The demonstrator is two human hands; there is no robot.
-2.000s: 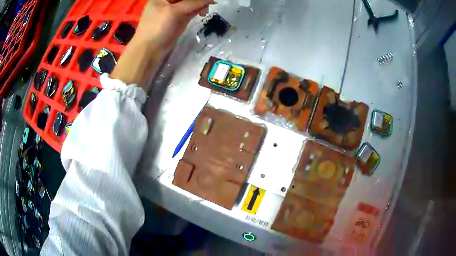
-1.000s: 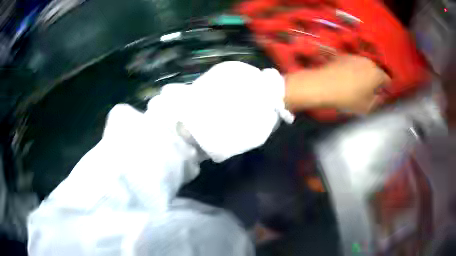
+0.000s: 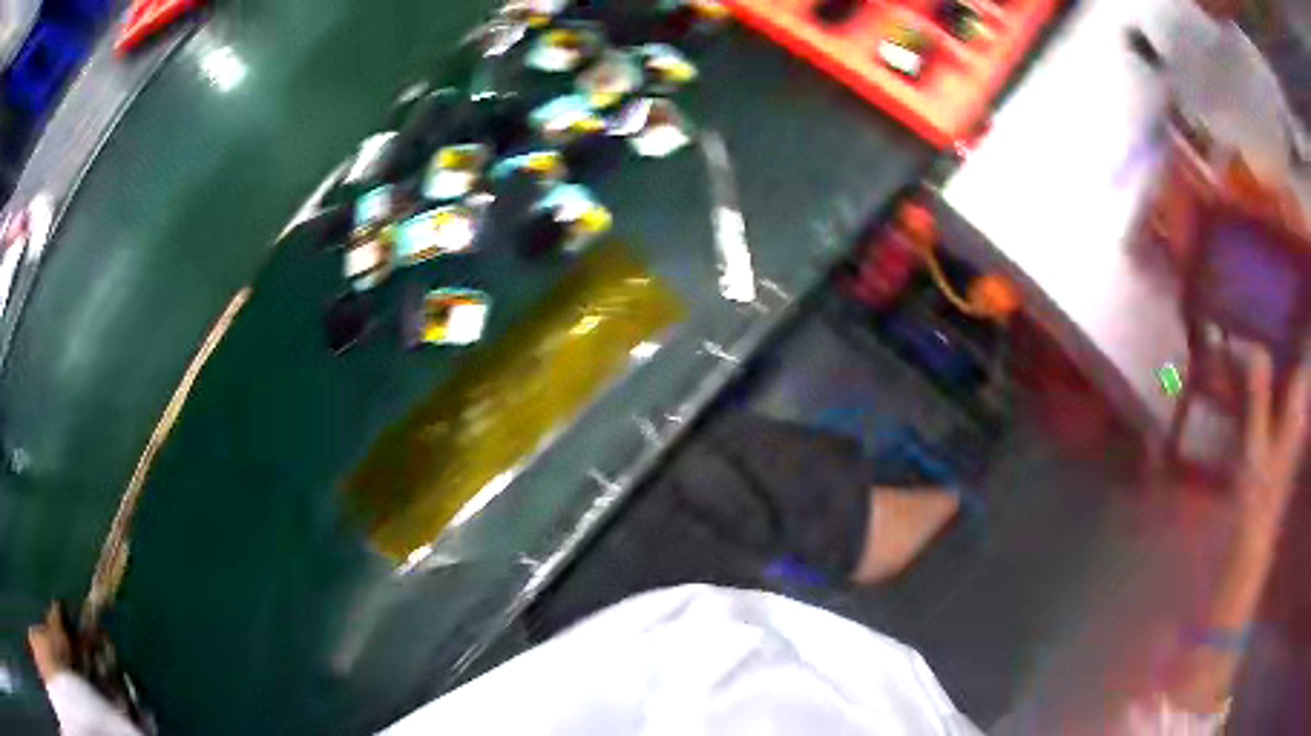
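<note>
My left hand [image 3: 55, 647] is small and blurred at the lower left edge, by a dark object; its grip is unclear. A long thin tan strip [image 3: 180, 396] ends beside it on the green mat [image 3: 273, 475]. My right hand [image 3: 1268, 424] is blurred at the right edge, fingers apart, over the machine side; nothing shows in it. Several display modules [image 3: 439, 230] lie in a loose pile on the mat, some with white and gold backs showing. A yellow-gold translucent sheet [image 3: 518, 403] lies flat near the bench edge.
A red-orange parts tray [image 3: 942, 108] is at the top. The white machine table [image 3: 1071, 216], with reddish-brown fixtures [image 3: 1186, 216] and a green light [image 3: 1169, 380], is at right. A pale strip [image 3: 730, 237] lies on the mat. Dark fabric and bare skin show below.
The view has swung left from the machine to the mat. My left hand has moved from the red tray to the far lower left. My right hand has come into view.
</note>
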